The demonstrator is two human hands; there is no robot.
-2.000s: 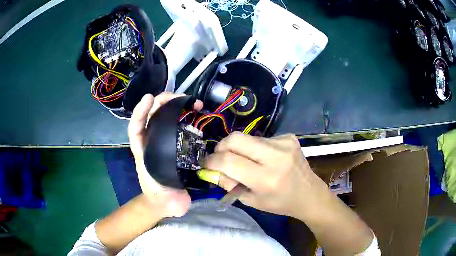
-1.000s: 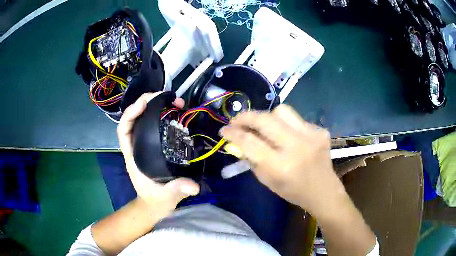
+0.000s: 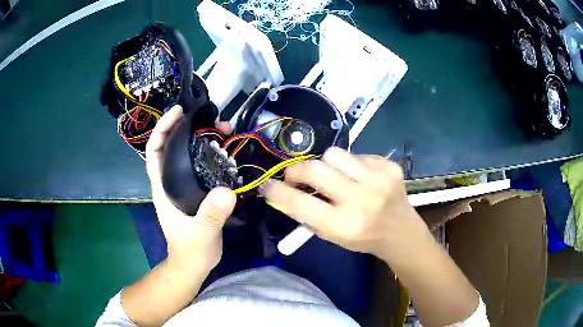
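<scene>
My left hand (image 3: 185, 223) holds the black front shell (image 3: 179, 167) tilted, its circuit board (image 3: 214, 165) facing right. Red, orange and yellow wires (image 3: 268, 174) run from the board toward the round black cup of a white camera body (image 3: 329, 118). In the cup is a silvery cylinder beside a yellow-ringed round part (image 3: 296, 137). My right hand (image 3: 348, 198) is over the wires at the cup's lower edge, blurred; a pale slim tool (image 3: 295, 239), likely tweezers, sticks out below its palm. Its fingertips are unclear.
A second camera unit with an open shell and board (image 3: 150, 73) stands at the left. White wall brackets (image 3: 364, 60) and tangled clear-white loops (image 3: 284, 14) lie behind. Black camera modules (image 3: 555, 105) are at the right. A brown carton (image 3: 495, 255) stands below the bench edge.
The shell in my left hand has moved left and up, and my left thumb now rests at the board's lower edge. My right hand has moved off the board toward the cup, and the yellow wires are exposed.
</scene>
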